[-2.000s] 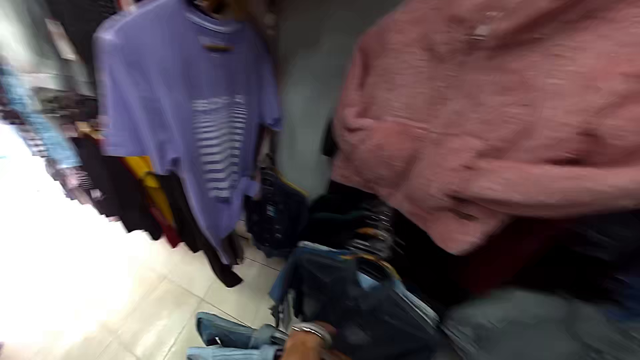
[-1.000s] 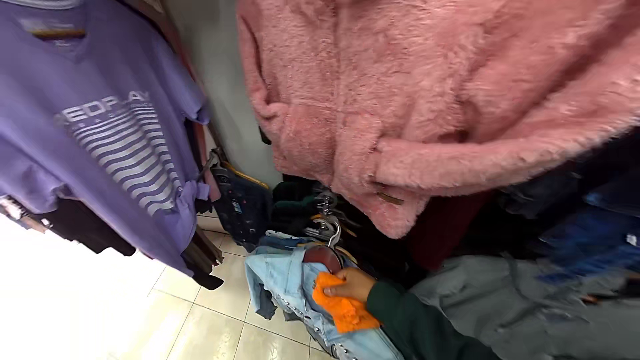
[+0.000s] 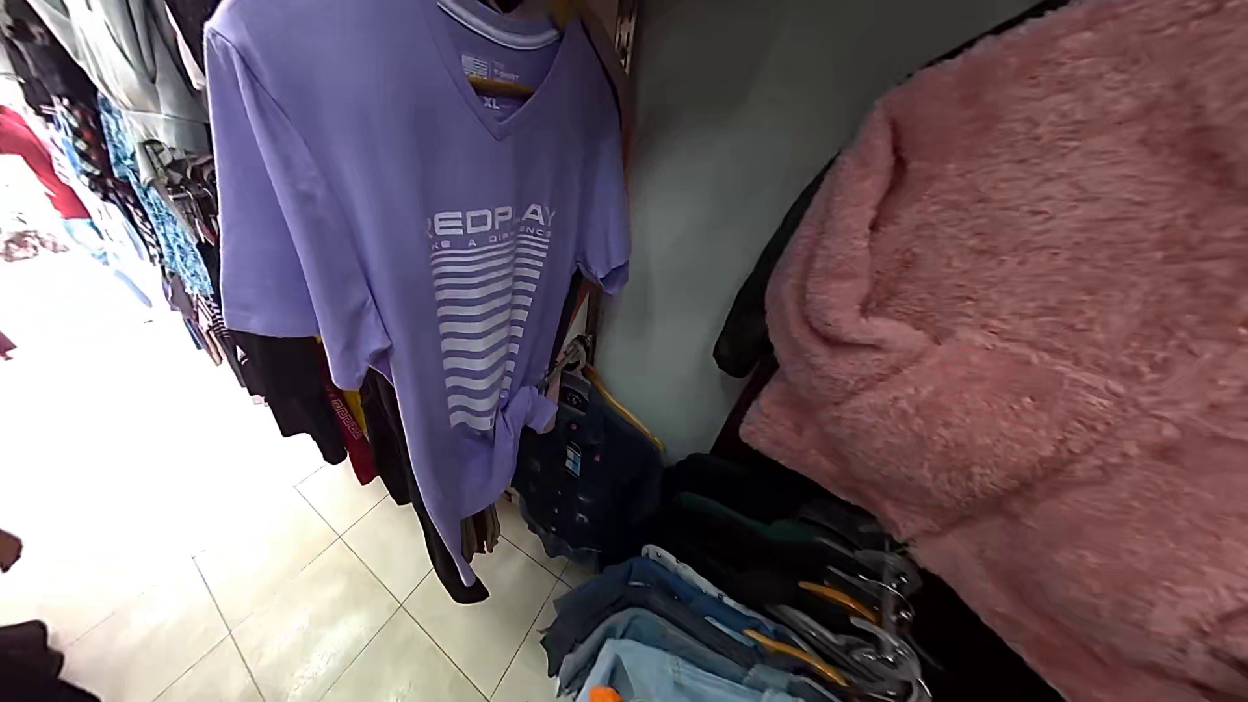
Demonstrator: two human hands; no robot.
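Note:
Neither my left hand nor my right hand shows now. At the bottom edge a small piece of something orange (image 3: 604, 694) lies against a light blue denim garment (image 3: 648, 673); what it belongs to is cut off. Darker denim garments (image 3: 624, 595) hang behind it on a rail, with clear and yellow hangers (image 3: 795, 653) at their right. A purple V-neck T-shirt (image 3: 390, 195) with a white wavy-stripe print hangs at the upper left, its lower part gathered in a knot. A pink fleecy garment (image 3: 1033, 390) fills the right side.
A dark blue buttoned garment (image 3: 590, 478) hangs low in the corner by the grey wall (image 3: 702, 195). Pale floor tiles (image 3: 361, 624) run along the left. More clothes (image 3: 146, 175) hang at the far left. A dark shape (image 3: 39, 663), unclear, is at the lower left edge.
The view has swung left. A green-sleeved hand holding an orange cloth at the light blue denim has gone out of view, leaving only a bit of orange.

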